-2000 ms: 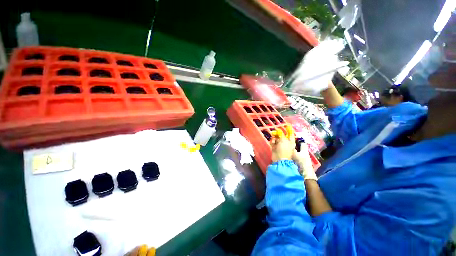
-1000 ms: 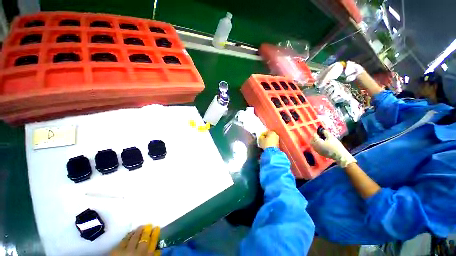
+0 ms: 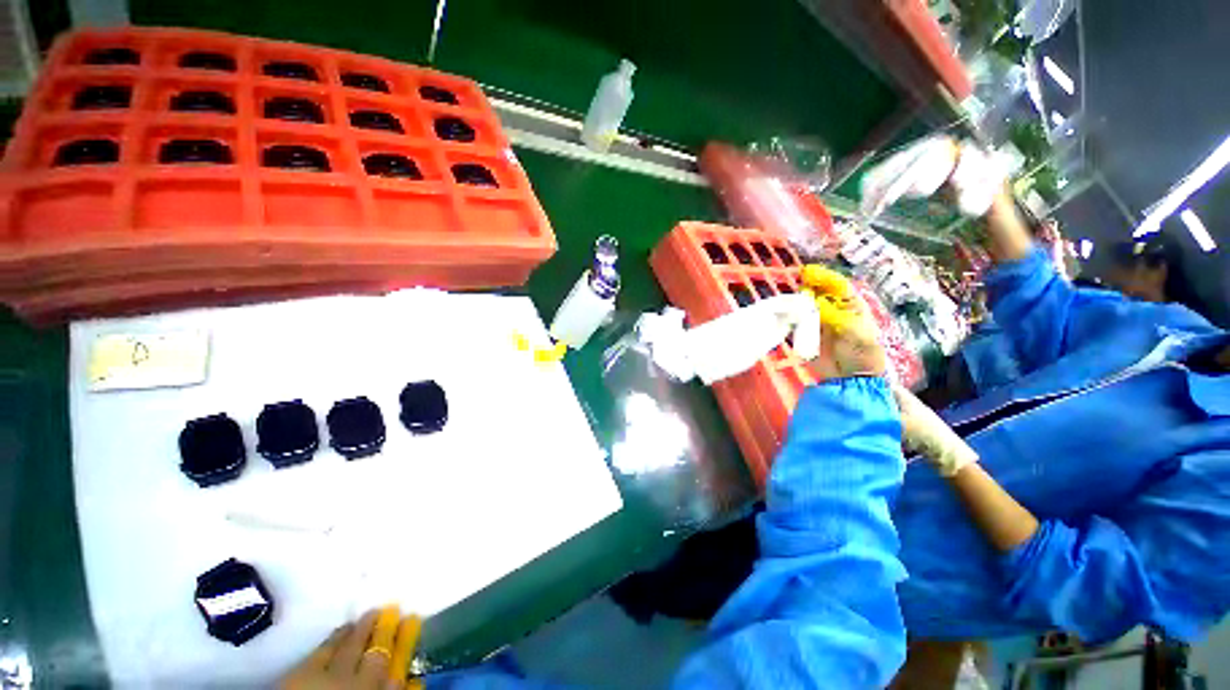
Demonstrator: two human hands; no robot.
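Note:
My left hand (image 3: 354,654), with yellow finger cots, rests at the near edge of the white pad (image 3: 459,512), partly cut off; whether it holds anything cannot be seen. My right hand (image 3: 847,330), also with yellow cots, is raised over the right foam tray (image 3: 746,404) and grips a crumpled white wipe (image 3: 735,340), which hangs out to the left. On the pad, several black watch cases (image 3: 286,433) stand in a row. Another black case (image 3: 233,601) lies nearer, with a white band across its face. A thin pale strip (image 3: 277,523) lies between them.
Stacked orange-red trays (image 3: 270,209) with black parts stand beyond the pad. A flip-top bottle (image 3: 584,310) and loose yellow cots (image 3: 542,352) are at the pad's right corner. A label card (image 3: 149,361) lies upper left. A coworker's gloved hand (image 3: 935,434) is close beside my right hand.
My right hand has moved from the tray to the wipe on the bench, gripped it and lifted it up and right. My left hand has come further into view on the pad.

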